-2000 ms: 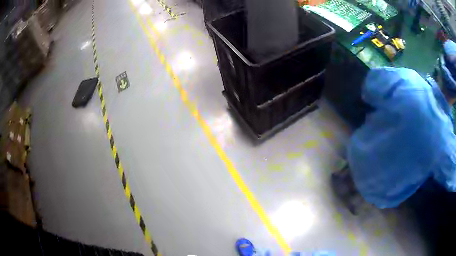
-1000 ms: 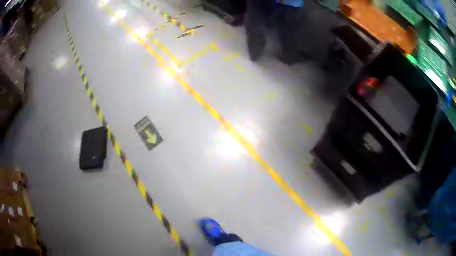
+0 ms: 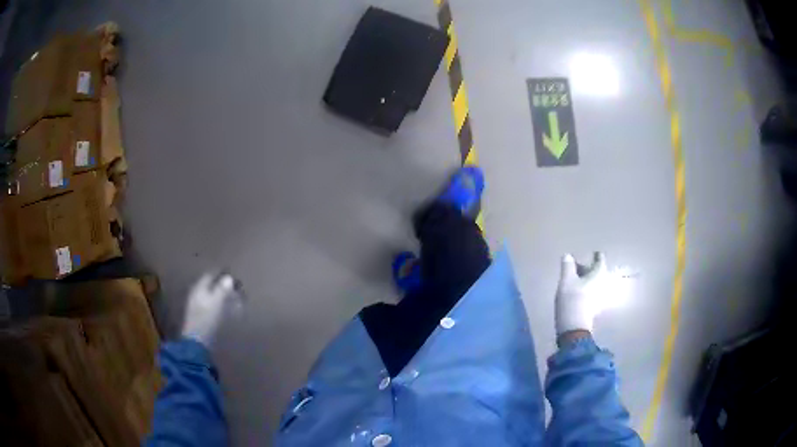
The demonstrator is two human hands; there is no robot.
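Note:
A flat black foam sheet with a notched corner lies on the grey floor ahead of me, beside the striped line. My left hand, in a white glove, hangs low at the left; it is blurred, its fingers look loosely apart and no held thing shows. My right hand, in a white glove, is out at the right with thumb and fingers apart and nothing seen in it. Neither hand touches the sheet.
Brown cartons with white labels line the left side. A yellow-black striped line runs past my blue shoes. A floor exit sign and a yellow line lie right; a dark container stands lower right.
The view has turned left and down. The black sheet is nearer and larger. The bench, the black tote and the other people have left view, and both my gloved hands have come in.

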